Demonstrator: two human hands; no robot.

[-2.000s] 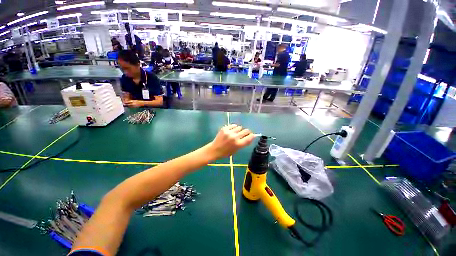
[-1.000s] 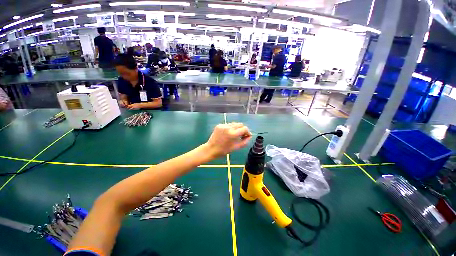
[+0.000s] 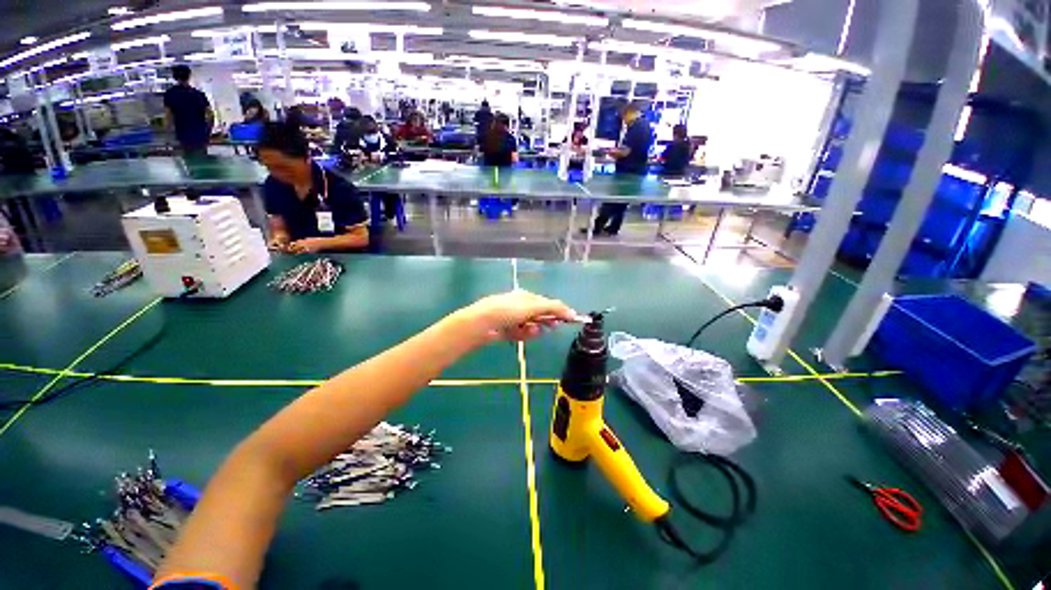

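My left hand (image 3: 521,315) reaches forward over the green mat and pinches a thin wire lead (image 3: 579,318) in its fingertips. The dark end of the lead is at the upturned nozzle of the yellow and black heat gun (image 3: 594,432). The heat gun stands on the mat with its handle towards the lower right. A pile of pale leads with dark ends (image 3: 375,467) lies on the mat below my forearm. A blue parts bin (image 3: 127,564) at the lower left is crammed with leads, partly hidden by my arm. My right hand is not in view.
A crumpled clear bag (image 3: 689,398) lies behind the heat gun, and a black cord loops beside it. Red-handled pliers (image 3: 896,507), clear trays (image 3: 945,461) and a blue tote (image 3: 947,348) are at right. A steel ruler (image 3: 35,524) is at left. A person sits opposite beside a white machine (image 3: 198,247).
My left hand has turned and lowered a little, staying at the nozzle with a lead. The view has shifted slightly. A standing person in the background has moved left.
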